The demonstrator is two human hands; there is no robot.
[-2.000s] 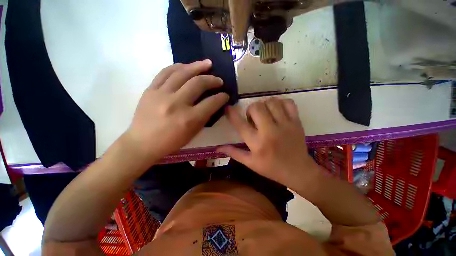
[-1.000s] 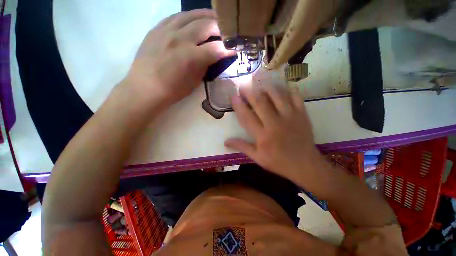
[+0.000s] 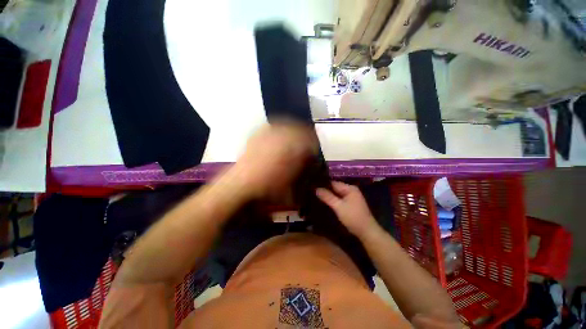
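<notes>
A black cut panel (image 3: 283,77) lies left of the needle area and runs down over the table's front edge towards my lap. My left hand (image 3: 279,157), blurred, is on the panel near the table edge; its fingers are not clear. My right hand (image 3: 344,200) pinches the panel's lower right edge just below the table edge. The panel's lower end is dark against my lap and hard to make out. The sewing machine's needle area (image 3: 340,80) is lit, with the panel left of it and not under it.
Curved black pieces (image 3: 148,90) lie on the left of the white tabletop (image 3: 225,77). A narrow black strip (image 3: 427,103) lies under the machine arm (image 3: 501,71). Red baskets (image 3: 482,231) stand below the table. A red flat item (image 3: 33,94) is at far left.
The panel has come away from the needle area, left and towards me. Both hands have moved down to the table edge. The camera view has shifted and shows more of the machine.
</notes>
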